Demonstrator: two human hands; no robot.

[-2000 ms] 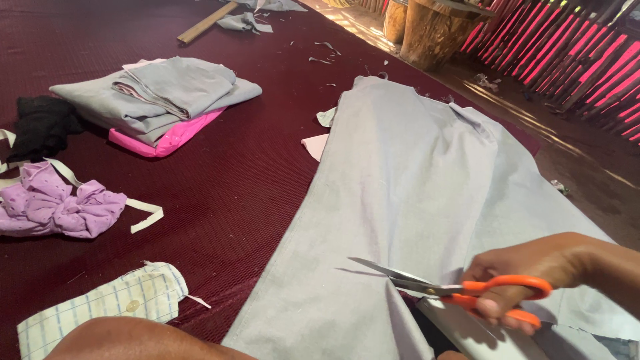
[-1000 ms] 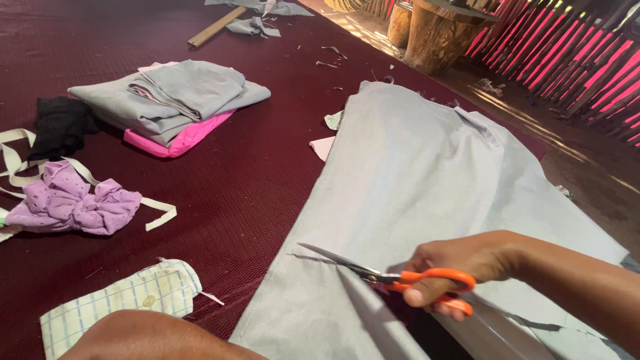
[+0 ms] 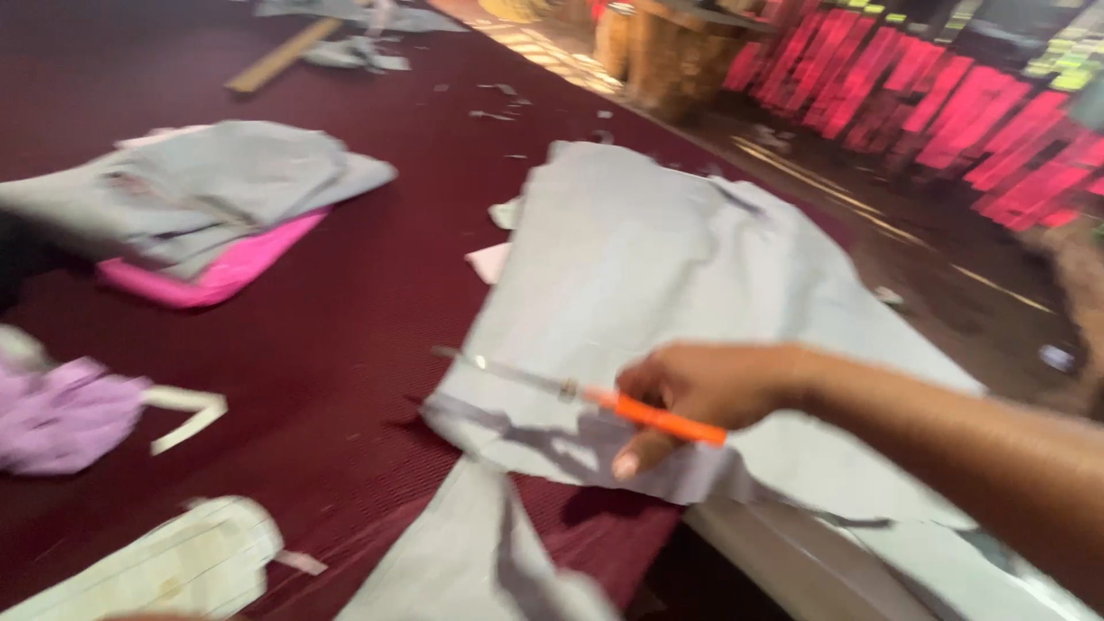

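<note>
My right hand (image 3: 690, 392) is closed around the orange handles of a pair of scissors (image 3: 565, 388), whose blades point left across the lower left edge of a large light grey cloth (image 3: 621, 259). Below the blades, a cut-off or nearly severed strip of the same cloth (image 3: 470, 543) hangs toward the bottom edge; whether a corner still joins the two is hard to tell. At the bottom left, only a sliver of skin shows beside the checked fabric piece (image 3: 181, 561); my left hand cannot be made out.
Folded grey cloth (image 3: 233, 181) lies on a pink item (image 3: 207, 280) at the left of the maroon surface (image 3: 371, 259). Nearer are a lilac fabric bundle (image 3: 69, 414) and a white strip (image 3: 194, 423). A wooden stick (image 3: 285, 56) and scraps lie farther back. Wooden stumps (image 3: 668, 56) stand beyond.
My right hand has moved the scissors left across the grey cloth to its edge. The cut has opened, and maroon surface shows between the two parts. The view has shifted and blurred.
</note>
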